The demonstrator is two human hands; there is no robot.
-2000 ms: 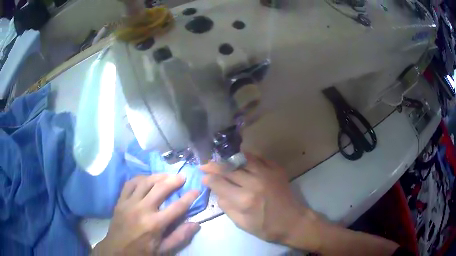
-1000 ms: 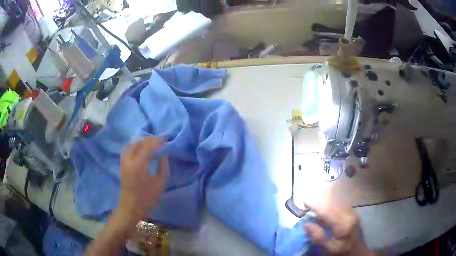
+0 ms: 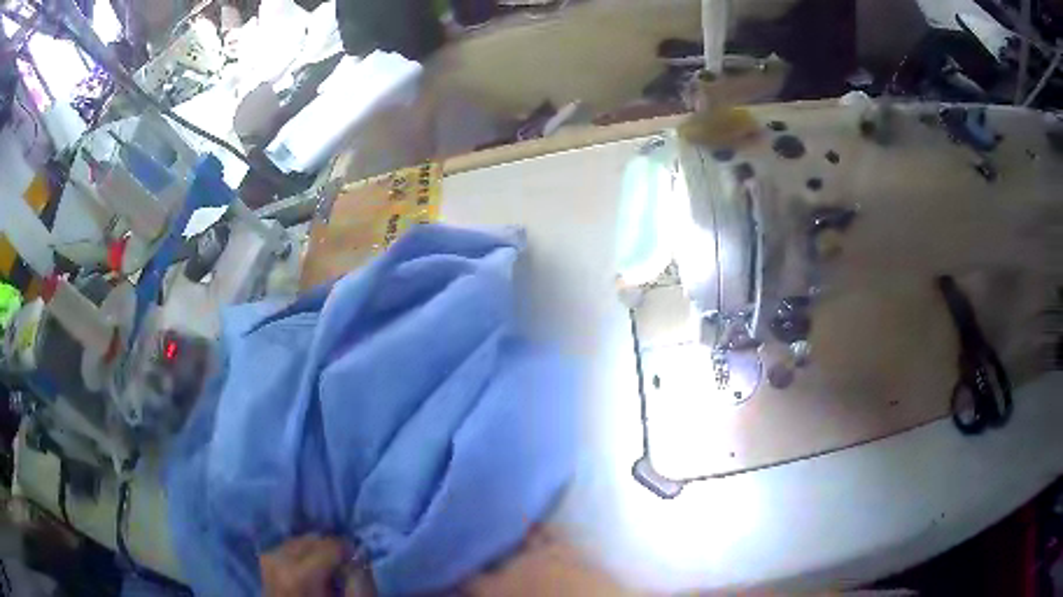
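The light blue garment (image 3: pixel 443 385) lies in loose folds on the table left of the sewing machine, gathered near the bottom edge. My left hand (image 3: pixel 305 566), blurred and cut off by the bottom edge, closes on the gathered cloth. My right hand or forearm (image 3: pixel 542 569) shows only as a blurred patch of skin at the garment's lower right; its fingers are hidden. The machine needle area (image 3: pixel 732 371) is brightly lit, with no garment under it.
Black-handled scissors (image 3: pixel 981 391) lie right of the needle. The off-white machine head (image 3: pixel 804 175) stands at the right. Another machine with a red light (image 3: pixel 171 349) stands at the left. Brown and yellow tape (image 3: pixel 391 210) lies behind the garment. White material (image 3: pixel 350 111) lies behind.
The garment has left the needle area and been drawn together on the table at left. Both hands have moved down to the bottom edge, the right one leftward. The view has shifted.
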